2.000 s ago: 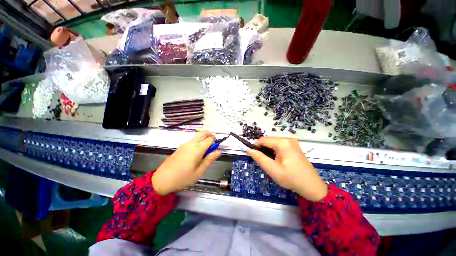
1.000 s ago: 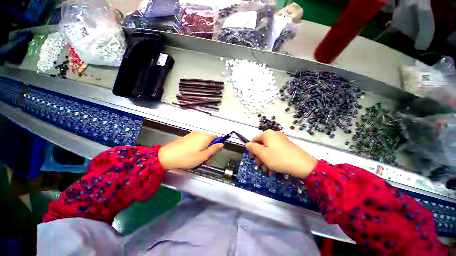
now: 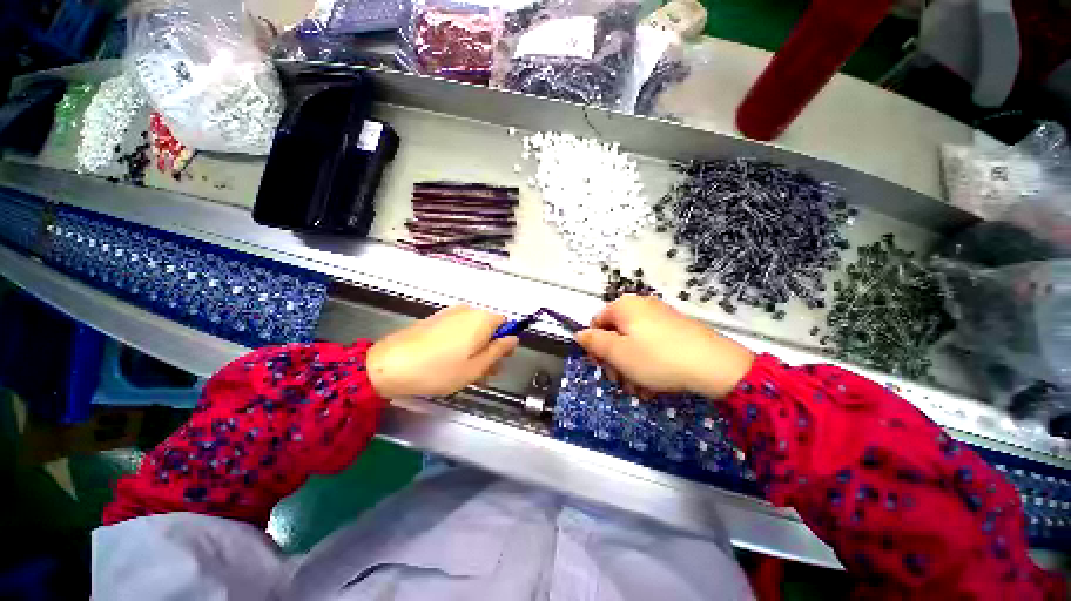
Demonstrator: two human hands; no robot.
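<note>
My left hand (image 3: 437, 353) is closed around blue-handled cutters (image 3: 512, 328), whose dark jaws point right. My right hand (image 3: 660, 348) holds a thin dark stick (image 3: 561, 319) pointing left. The tips of the two meet, or nearly meet, between my hands, over the gap beside the circuit boards; I cannot tell exactly if they touch. A small heap of dark components (image 3: 626, 282) lies just behind my right hand. Several dark reddish-brown strips (image 3: 465, 215) lie stacked in the trough.
The metal trough (image 3: 276, 256) also holds a black tray (image 3: 325, 168), white connectors (image 3: 584, 194), dark leaded parts (image 3: 752, 231) and a greenish-grey heap (image 3: 888, 308). Circuit boards (image 3: 188, 272) line the rail on both sides of the gap. Clear bags (image 3: 206, 76) and a red cylinder (image 3: 810, 68) stand behind.
Since two seconds ago the view has turned, so the bench slants down to the right. My hands stay close together with the cutters and stick, my forearms now spread wider.
</note>
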